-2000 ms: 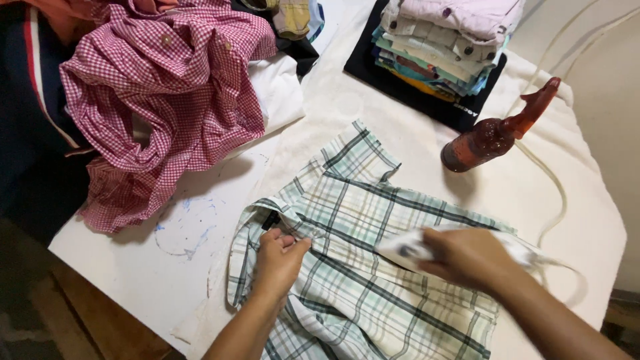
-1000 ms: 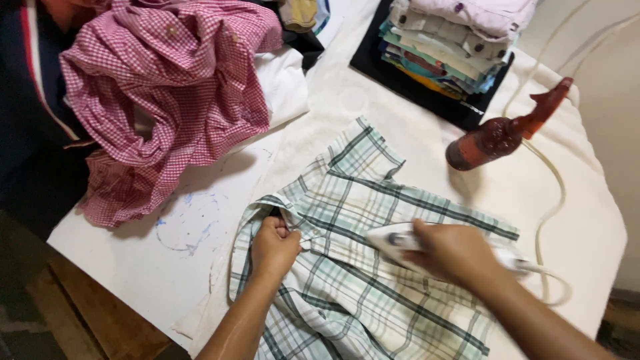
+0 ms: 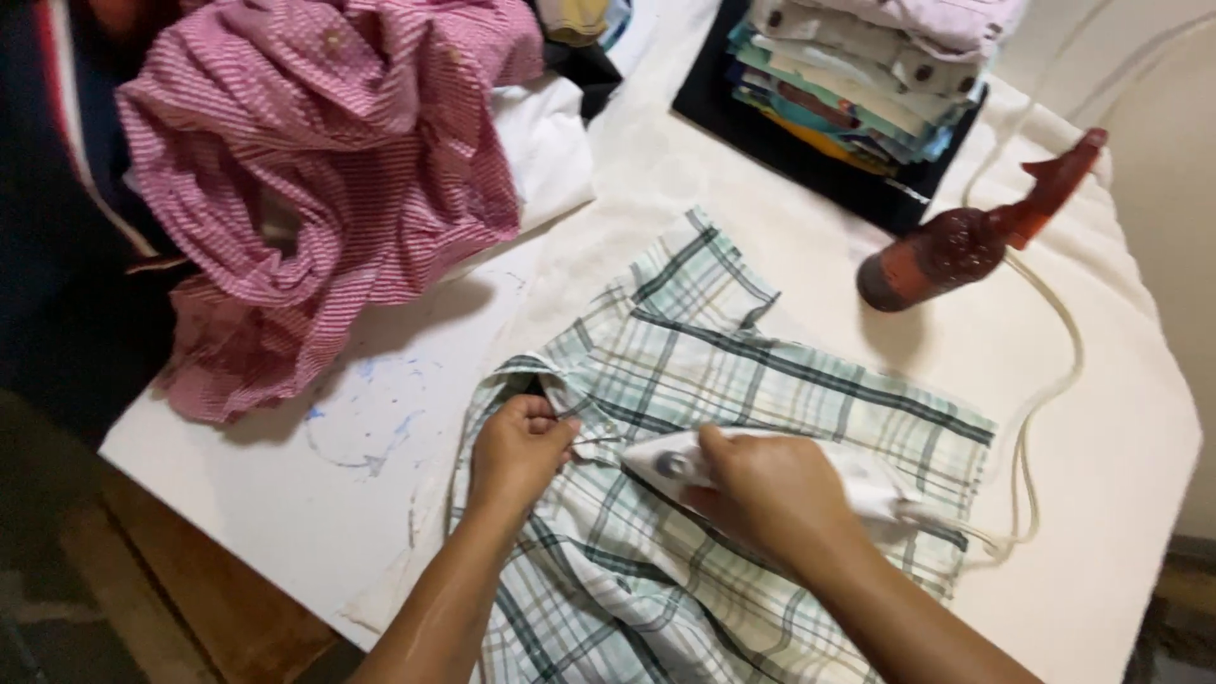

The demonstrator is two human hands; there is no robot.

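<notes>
A green, white and tan plaid short-sleeved shirt [image 3: 807, 380] lies spread on the cloth-covered table. At its collar, my left hand [image 3: 521, 451] pinches the fabric near the front edge between thumb and fingers. My right hand [image 3: 774, 484] grips the handle of a white electric clothes iron [image 3: 860, 475], which rests on the shirt front. The iron's tip points left, close to the fingers of my left hand. Its soleplate is hidden against the shirt, and the cord leaves its rear at the right.
A reddish-brown spray bottle [image 3: 936, 256] stands beyond the shirt, with the pale iron cord [image 3: 1073, 332] looping past it. Folded clothes [image 3: 855, 85] are stacked on a black board [image 3: 788, 157] at the back. A crumpled pink checked garment [image 3: 380, 152] lies at the left over the white table's edge [image 3: 228, 503].
The iron in my right hand has moved left across the shirt toward the collar since the oldest frame. My left hand stays at the collar.
</notes>
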